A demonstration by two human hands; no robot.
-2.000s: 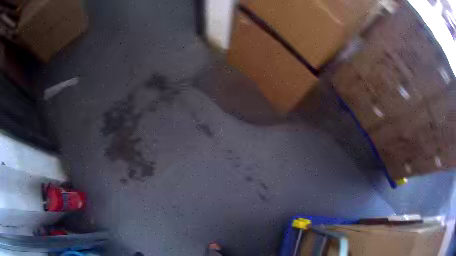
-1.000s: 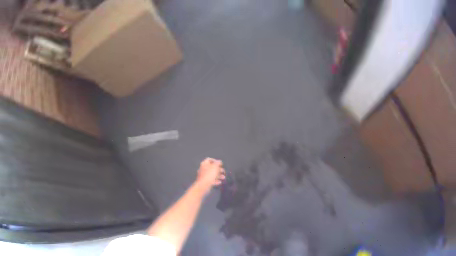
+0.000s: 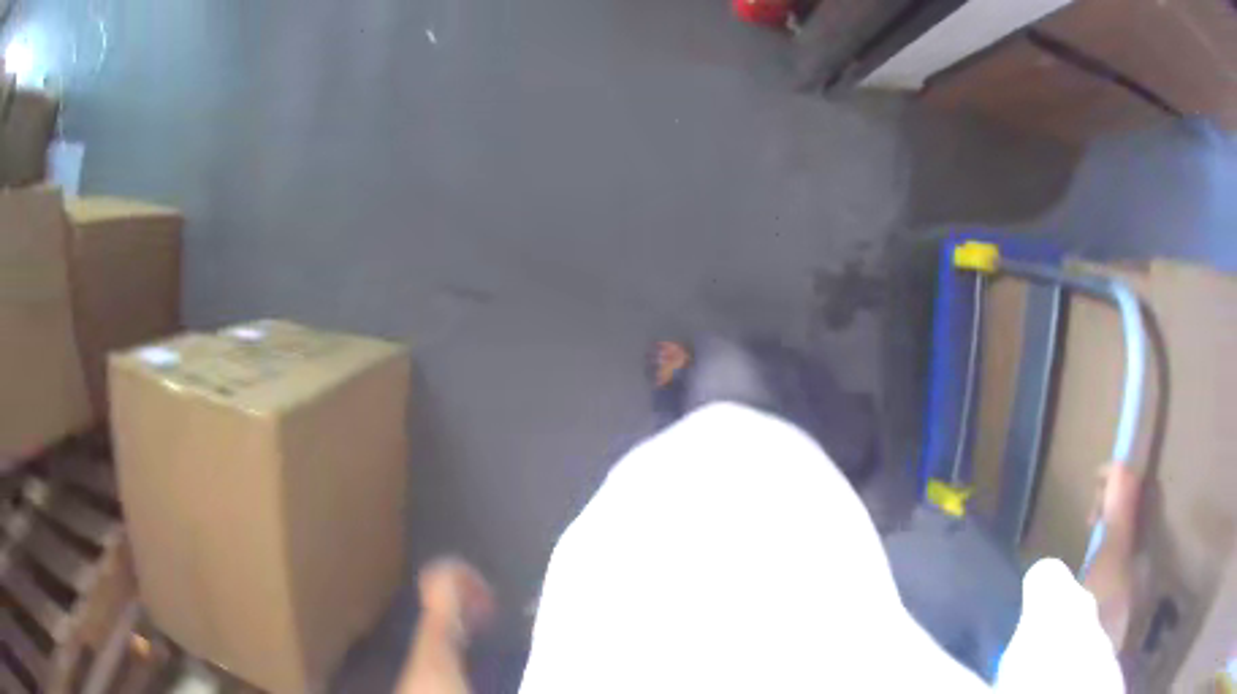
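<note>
The blue platform trolley (image 3: 939, 366) with yellow corner pieces is at my right and bears brown cartons (image 3: 1085, 380). Its grey curved handle (image 3: 1133, 353) rises on the near side. My right hand (image 3: 1118, 496) is closed round the handle, blurred and partly cut by my white sleeve. My left hand (image 3: 456, 597) hangs low at the bottom, blurred, near a large brown carton; it holds nothing that I can see, and its fingers are not clear.
The large taped carton (image 3: 204, 502) stands at left, beside a wooden pallet (image 3: 61, 583). More cartons (image 3: 125, 292) are behind it. A red object (image 3: 764, 11) and a white panel (image 3: 950, 41) are at the top. A foot (image 3: 670, 361) shows on the grey floor.
The view has swung round. The trolley, out of view but for a yellow corner a second ago, is now at my right with my right hand on its handle. The large carton appears nearer at left.
</note>
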